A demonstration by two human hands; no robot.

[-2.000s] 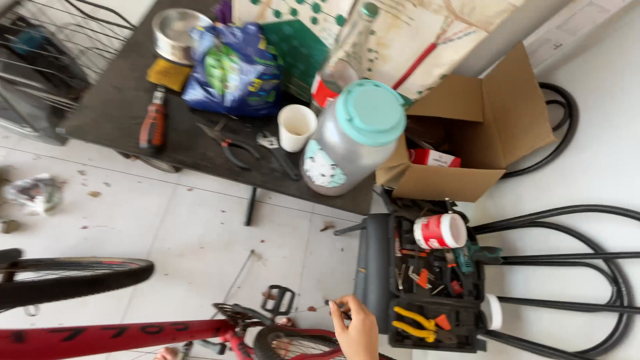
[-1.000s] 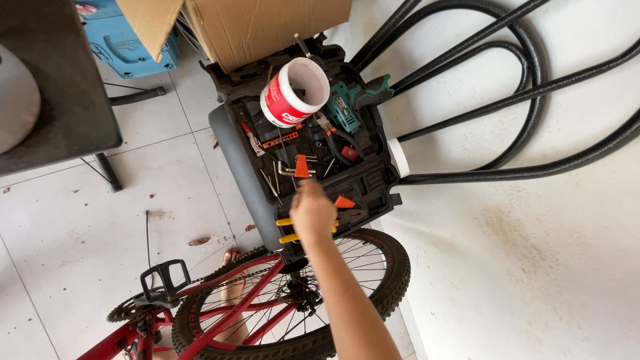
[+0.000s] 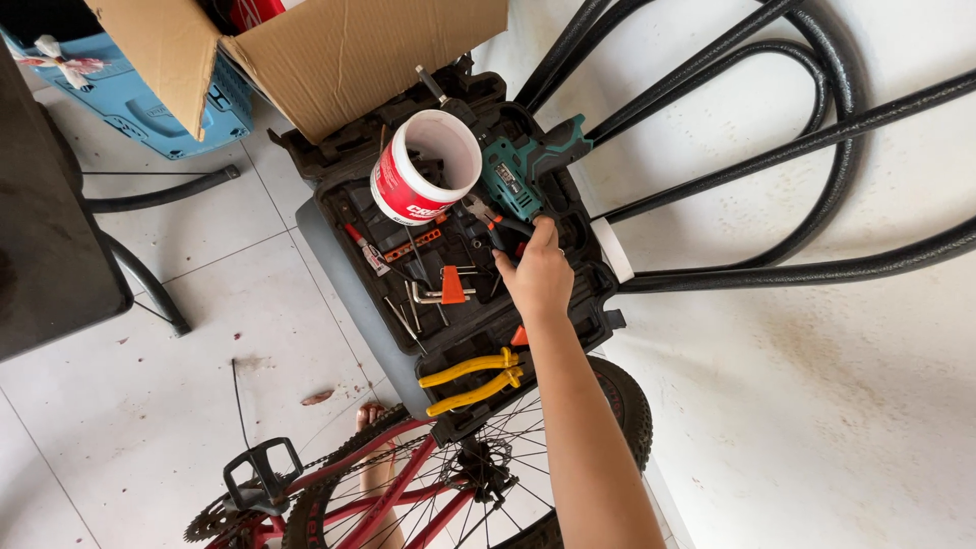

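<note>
My right hand [image 3: 537, 267] reaches in from the bottom, thumb and fingers closed about the dark handles of pliers [image 3: 488, 215] with orange accents. The pliers lie in an open black tool case [image 3: 335, 206], beside a teal power drill [image 3: 511, 179]. A white tub with a red label [image 3: 408, 179] stands left of the drill, dark items inside. Below it are an orange bit strip [image 3: 412, 245], a small tube [image 3: 375, 259], hex keys in an orange holder [image 3: 453, 285] and several thin metal pieces. Yellow-handled pliers [image 3: 469, 381] rest at the near edge. My left hand is out of view.
A red bicycle [image 3: 389, 496] with its rear wheel stands below the case. A cardboard box [image 3: 366, 61], blue crate [image 3: 152, 99] and dark table [image 3: 53, 221] are at upper left. Black tubes [image 3: 732, 175] run along the right wall. A bare foot [image 3: 371, 415] shows behind the bicycle.
My right hand has moved from beside the yellow handles, one second ago, up to the dark-handled pliers near the drill. The view has swung from the table towards the tool case.
</note>
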